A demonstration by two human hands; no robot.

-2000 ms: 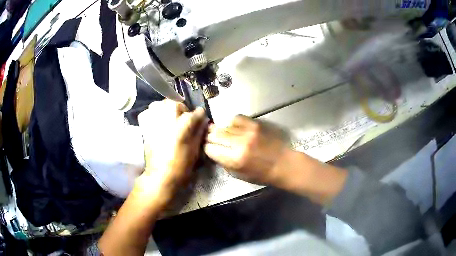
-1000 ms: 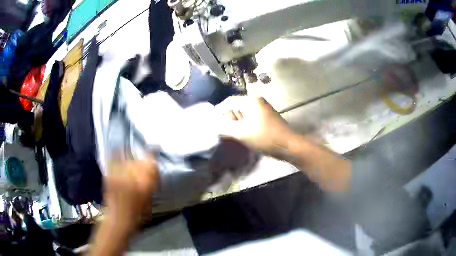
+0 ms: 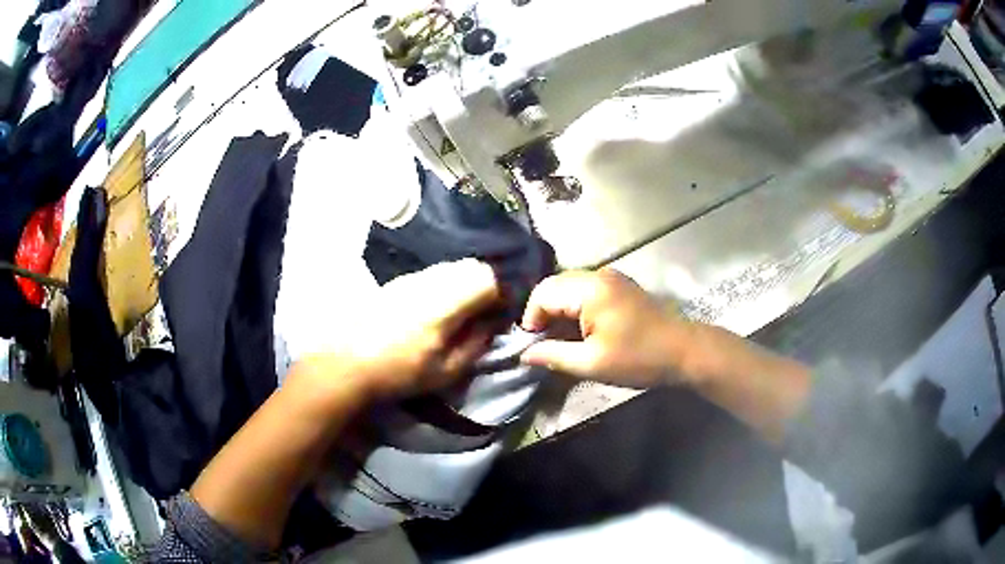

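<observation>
Dark cloth [image 3: 457, 231] lies under and in front of the sewing head [image 3: 485, 99]. White cloth [image 3: 331, 237] is joined with it; part hangs in folds over the table's front edge. My left hand [image 3: 424, 331] is on the cloth, left of my right hand, fingers bent and pinching it; its fingertips are partly hidden. My right hand [image 3: 590, 331] pinches the white cloth between thumb and forefinger, just in front of the needle area. The needle tip is hidden or too small to see.
Long dark cloth pieces [image 3: 226, 264] lie at the left, beside a brown piece [image 3: 130, 237]. A red item [image 3: 40, 248] and a teal panel [image 3: 176, 61] are farther left. Yellowish rings [image 3: 865, 204] lie on the bed at right. Another machine with a teal round part [image 3: 24, 443] stands at lower left.
My left hand has come back from the lower left to the cloth near my right hand. The white cloth is now folded over the front edge, and dark cloth shows more near the needle.
</observation>
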